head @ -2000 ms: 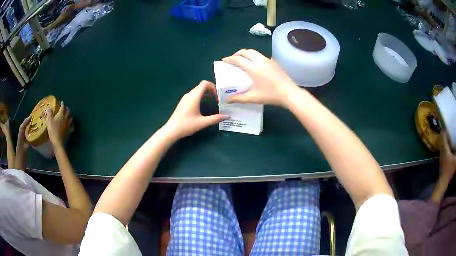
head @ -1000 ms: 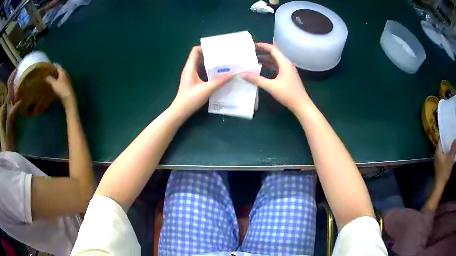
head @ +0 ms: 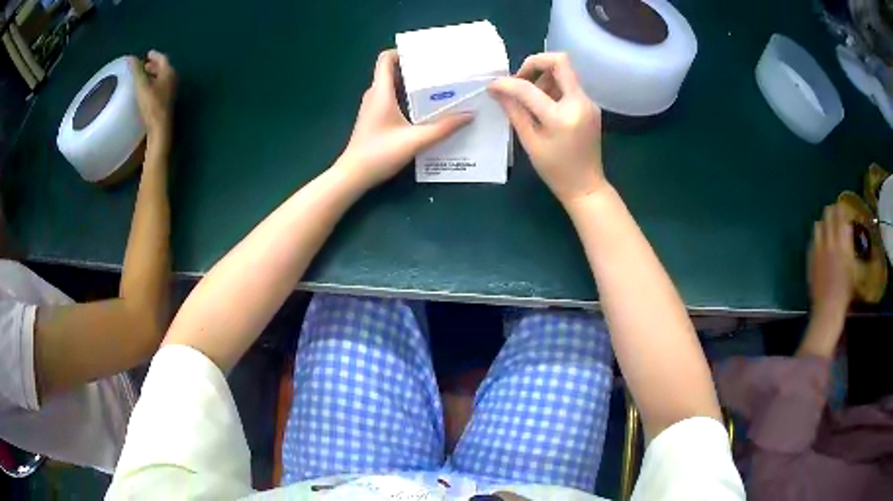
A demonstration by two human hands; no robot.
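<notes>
A small white carton (head: 450, 55) with a blue oval logo is in front of me above the green bench. A flat white panel with small printed text (head: 464, 155) shows below the logo edge. My left hand (head: 387, 127) holds the carton from its left side, thumb across the front and fingers behind it. My right hand (head: 560, 122) pinches the right end of a thin edge or flap at the carton's front between thumb and forefinger. Whether it is a flap or a separate strip cannot be told.
An assembled unit (head: 627, 61) stands behind my right hand. A white open ring-shaped part (head: 798, 88) lies at the far right. A person's hand at left touches another white unit (head: 101, 122); at right a hand holds a yellow-brown base (head: 866, 245).
My right hand has moved from the carton's side to pinch its front edge, which now slants. The left person's unit now stands with its brown oval showing. The view has shifted, bringing the bench edge higher.
</notes>
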